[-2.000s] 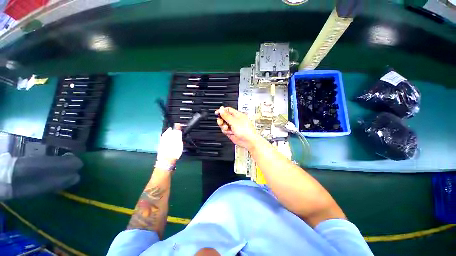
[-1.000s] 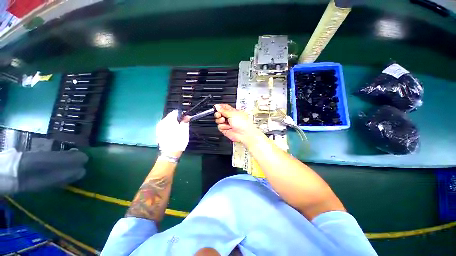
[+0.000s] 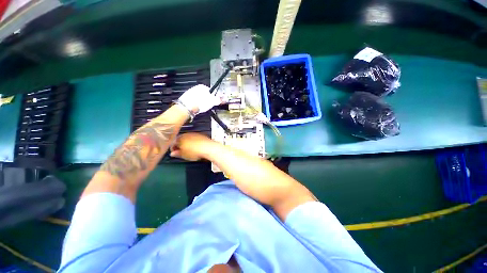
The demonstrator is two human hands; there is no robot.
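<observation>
My left hand (image 3: 199, 99), in a white glove, is at the left side of the metal fixture (image 3: 236, 51), with its fingers closed on a long black part (image 3: 220, 79). One black length points up toward the fixture's top block, another down to its lower clamp; their junction is hidden by the hand. My bare right hand (image 3: 191, 146) is over the near end of the black slotted tray (image 3: 140, 101), below my left forearm. Its fingertips are partly hidden, and I cannot tell if it holds anything. Slim parts with silver sections lie in the tray slots.
A blue bin (image 3: 317, 101) of small black parts stands right of the fixture, with thin tubing between. Two dark plastic bags (image 3: 368, 74) lie farther right. Another slotted tray (image 3: 42, 125) is far left. A pale post (image 3: 284, 26) rises behind the bin. A blue crate (image 3: 459, 173) is lower right.
My left hand has moved right from over the tray to the fixture with the black part. My right hand has left the part and moved left and down to the tray's near end. The view has shifted right.
</observation>
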